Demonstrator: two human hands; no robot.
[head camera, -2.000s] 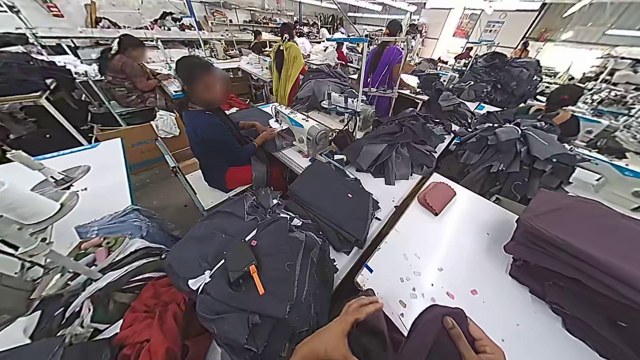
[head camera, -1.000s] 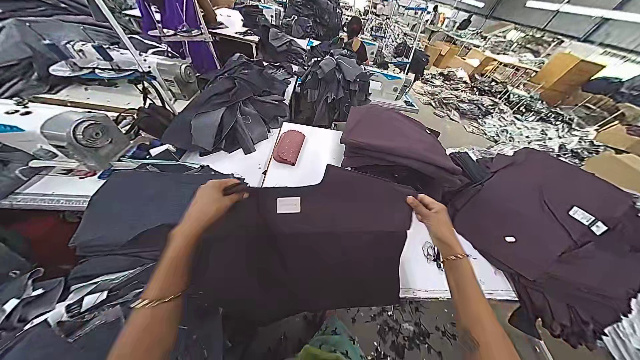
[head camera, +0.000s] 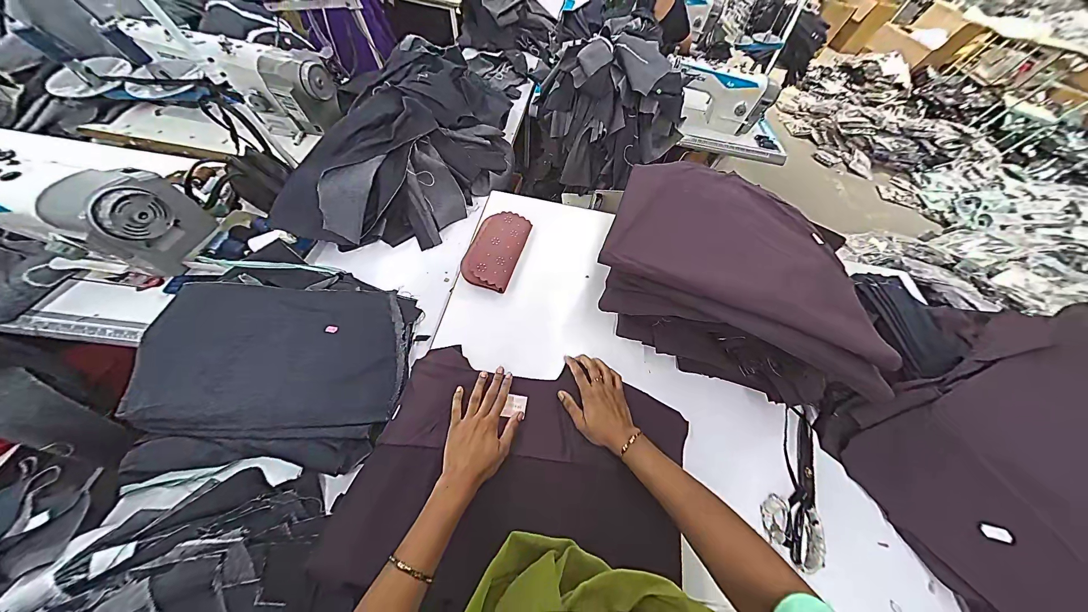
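A dark maroon cut garment piece (head camera: 544, 493) lies spread on the white table (head camera: 544, 314) in front of me, its notched edge away from me. My left hand (head camera: 480, 429) rests flat on it with fingers spread, beside a small pale label (head camera: 513, 406). My right hand (head camera: 599, 406) lies on the cloth near the notch, fingers slightly bent and apart. Beyond the cloth sits a reddish scalloped case (head camera: 496, 252). Folded maroon fabric (head camera: 722, 255) is stacked to the right of the case. Neither hand grips anything.
Folded dark grey fabric (head camera: 263, 357) and loose cut pieces (head camera: 195, 544) lie at left, near a sewing machine (head camera: 127, 212). Another machine (head camera: 731, 98) stands farther back. Small scissors or snips (head camera: 799, 518) lie at right, beside more maroon garments (head camera: 977, 459). Grey pieces (head camera: 408, 144) are heaped ahead.
One second ago both hands held up the maroon piece by its edges; now it lies on the table under my open hands. The view has swung right since the earliest frame.
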